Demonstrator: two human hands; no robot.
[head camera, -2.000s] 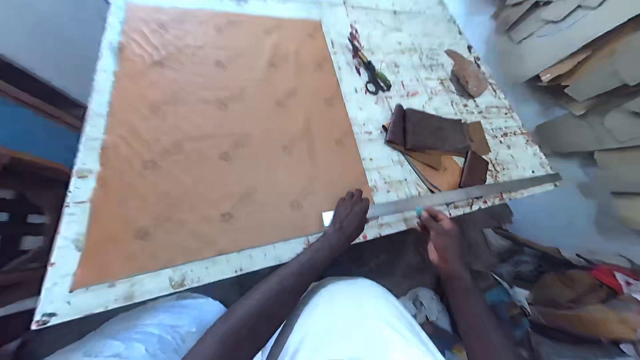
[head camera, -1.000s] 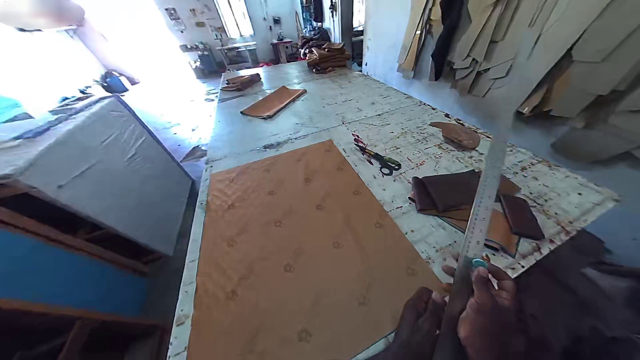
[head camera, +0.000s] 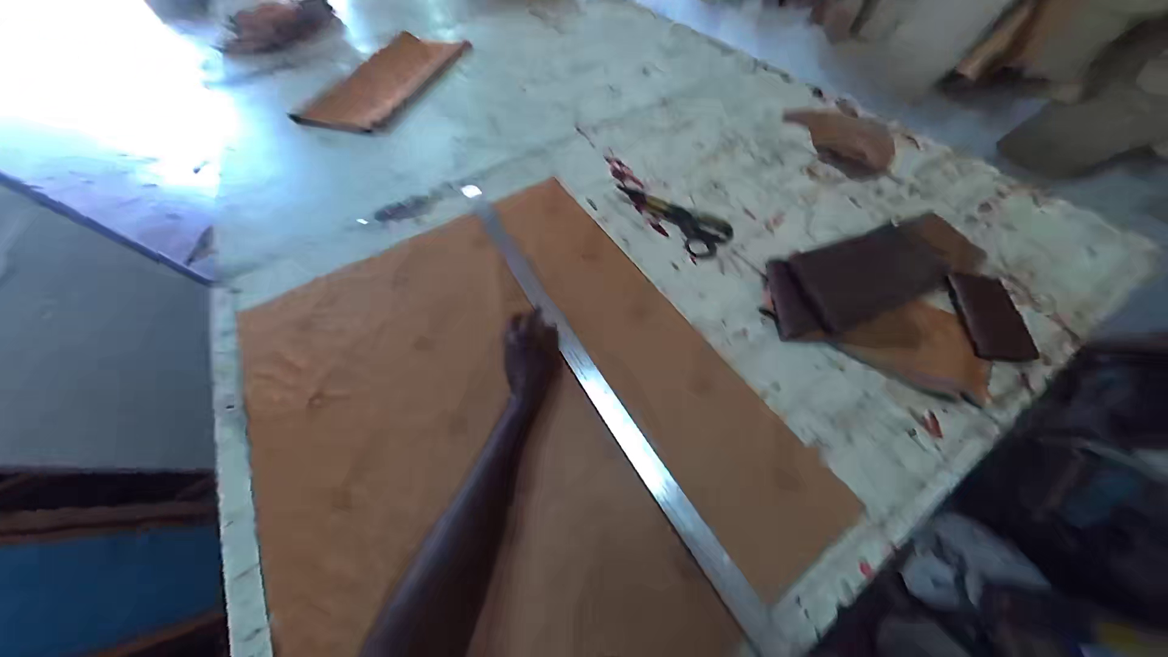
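A long metal ruler lies slantwise across the large tan sheet, probably leather, which is spread flat on the worktable. My left hand is on the ruler's left edge in its upper half, with the fingers curled at the metal; whether they grip it or only press on it is not clear. The far end of the ruler reaches just past the sheet's far edge, and its near end runs to the bottom of the view. My right hand is outside the view.
Right of the sheet on the white, stained worktable lie scissors, folded dark brown leather pieces and a brown scrap. A folded tan piece lies farther back. A grey panel stands at the left.
The ruler, held up in both hands a second ago, now lies across the tan sheet. My left hand has moved out over the sheet, and my right hand has left the view.
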